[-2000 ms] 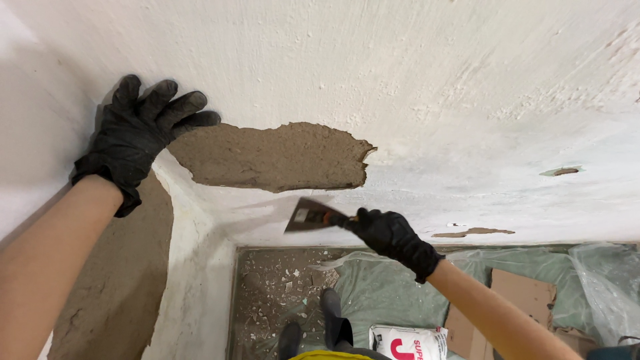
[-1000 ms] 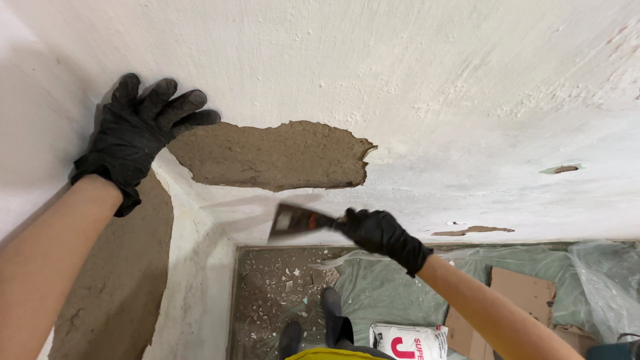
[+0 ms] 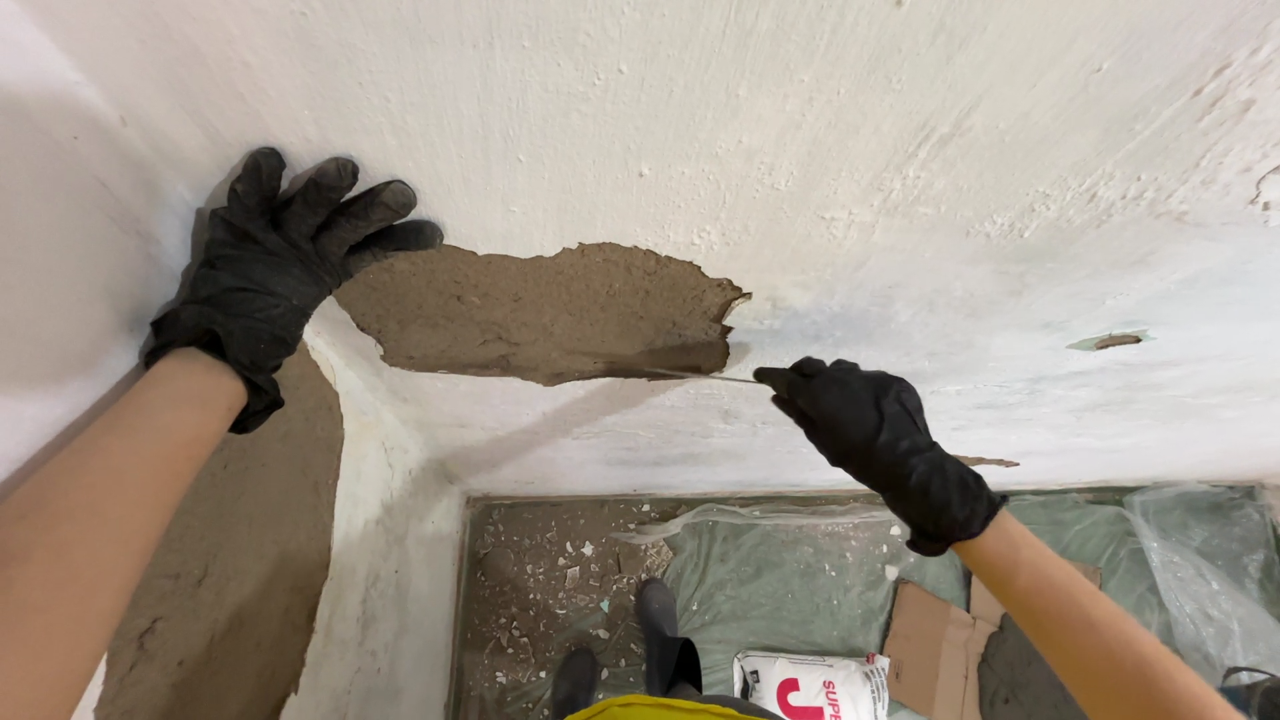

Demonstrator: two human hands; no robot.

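My left hand (image 3: 265, 270), in a black glove, lies spread flat against the white wall (image 3: 640, 130) near the corner, at the upper left end of a bare brown patch (image 3: 540, 315). In my right hand (image 3: 865, 430), also black-gloved, is a scraper (image 3: 705, 376) seen edge-on as a thin line; its blade reaches the lower right edge of that patch. The patch has ragged edges of broken paint or plaster. A second, larger brown patch (image 3: 240, 550) covers part of the side wall below my left hand.
Flakes of wall coating (image 3: 550, 590) litter the floor around my boots. Plastic sheeting (image 3: 790, 570), a white printed bag (image 3: 815, 685) and cardboard (image 3: 930, 640) lie to the right. A small damaged spot (image 3: 1117, 341) marks the wall farther right.
My right hand has raised the scraper from below the patch to its lower edge, and the blade has turned from face-on to edge-on. My left hand has stayed in place.
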